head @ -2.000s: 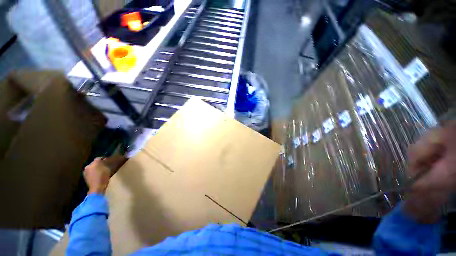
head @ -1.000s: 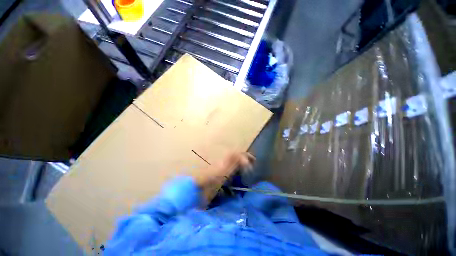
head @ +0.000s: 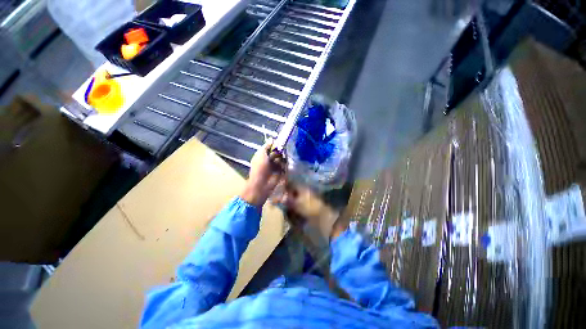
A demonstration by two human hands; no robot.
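Observation:
A flat brown carton blank [head: 148,225] lies slanted in front of me, with a slot line near its left part. My left hand [head: 263,173] is over its right corner beside the roller conveyor's end, fingers curled; whether it holds something small cannot be told. My right hand [head: 308,209] is blurred, just below and right of my left hand, close to it. What it holds, if anything, cannot be made out. A clear plastic waste bag [head: 344,154] with blue film inside is just beyond my hands.
The roller conveyor [head: 276,71] runs away ahead. A brown carton [head: 45,186] stands at the left. A white shelf holds black bins [head: 160,48] and a yellow roll or cup [head: 106,96]. A stretch-wrapped pallet [head: 437,212] of brown cartons with white labels fills the right.
My hands were far apart, then blurred near the blank's right edge; now they are together by the waste bag. The thin strap-like line seen earlier at the right no longer shows.

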